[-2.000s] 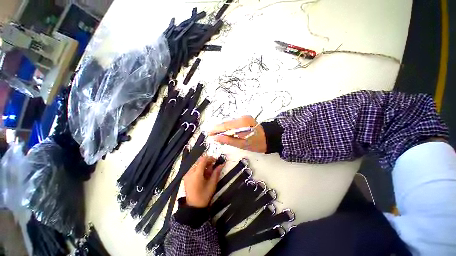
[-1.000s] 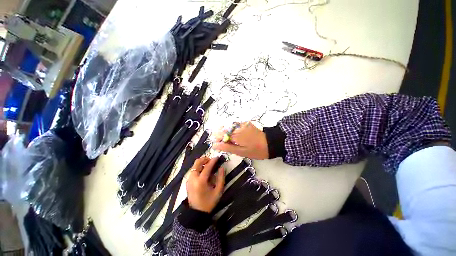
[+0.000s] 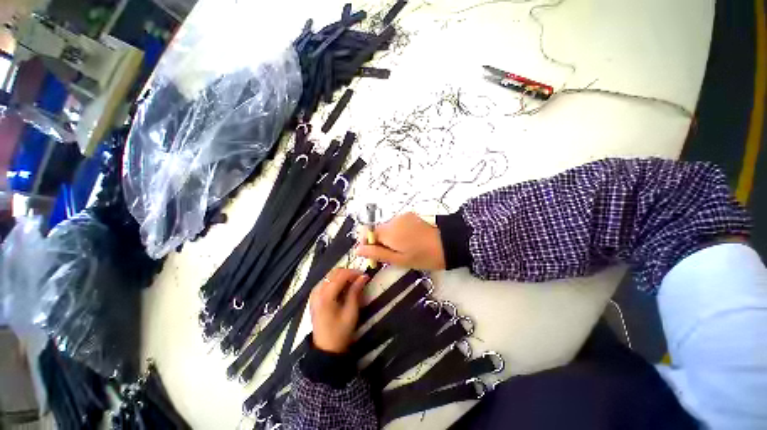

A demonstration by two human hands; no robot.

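My right hand (image 3: 409,242) grips a small tool (image 3: 372,238) with a pale-yellow handle and a grey end pointing away from me. My left hand (image 3: 335,309) pinches the end of a black webbing strap (image 3: 367,275) just below the tool. The hands almost touch, and the fingers hide most of that strap's end. Black straps with silver D-rings (image 3: 494,361) lie fanned out to the right of my left hand. Another row of ringed straps (image 3: 277,227) lies to its left.
Dark thread ends (image 3: 412,138) lie scattered on the pale table (image 3: 622,50). Red-and-black snips (image 3: 519,82) lie beyond, tied to a tan cord (image 3: 635,98). A clear plastic bag (image 3: 210,143) covers straps at the left. A machine (image 3: 76,59) stands past the table edge.
My right hand has turned the tool from lying roughly sideways to upright in the picture, its grey end away from me. My left hand has stayed at the strap end, shifting slightly.
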